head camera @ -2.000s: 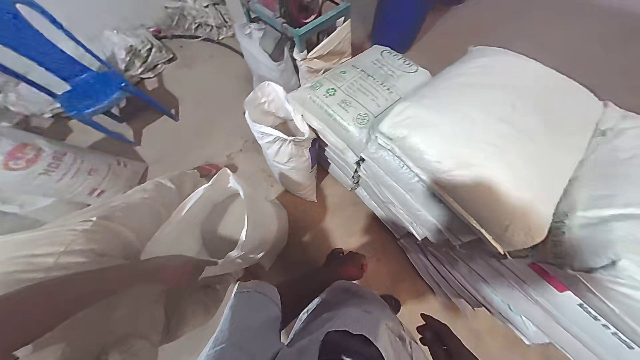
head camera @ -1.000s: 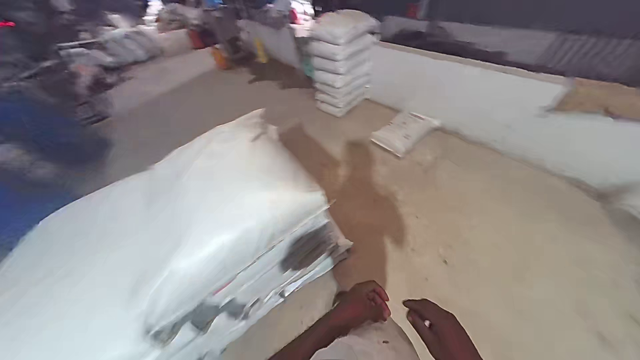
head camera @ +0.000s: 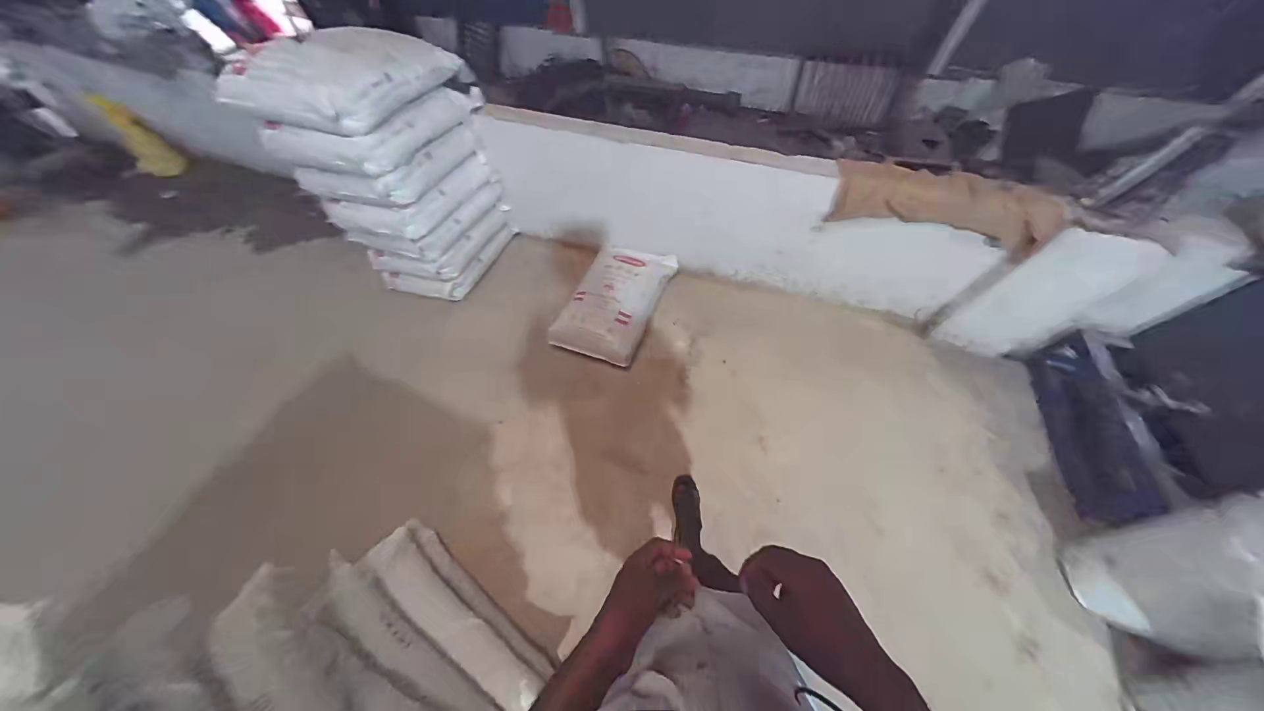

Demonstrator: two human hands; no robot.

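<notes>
My left hand (head camera: 657, 583) is held low in front of my body, its fingers loosely curled; I cannot tell whether anything is in it. Beside it on the right, my right hand (head camera: 785, 573) is bent at the wrist, and its fingers are mostly hidden. Both are above my light-coloured clothing. Beyond them a filled white sack with red print (head camera: 612, 306) lies flat on the floor. Left of that sack rises a stack of several filled white sacks (head camera: 395, 168), next to a low white wall.
The low white wall (head camera: 691, 197) runs across the back, with brown sacking (head camera: 948, 202) draped over it. Piled white sacks (head camera: 434, 612) are at the lower left. A pale sack-like bundle (head camera: 1175, 583) and dark blue material (head camera: 1106, 444) lie at the right.
The view has swung strongly away from the sack piles and blue chair to the wall. The stack and the single sack now appear nearer than one second ago.
</notes>
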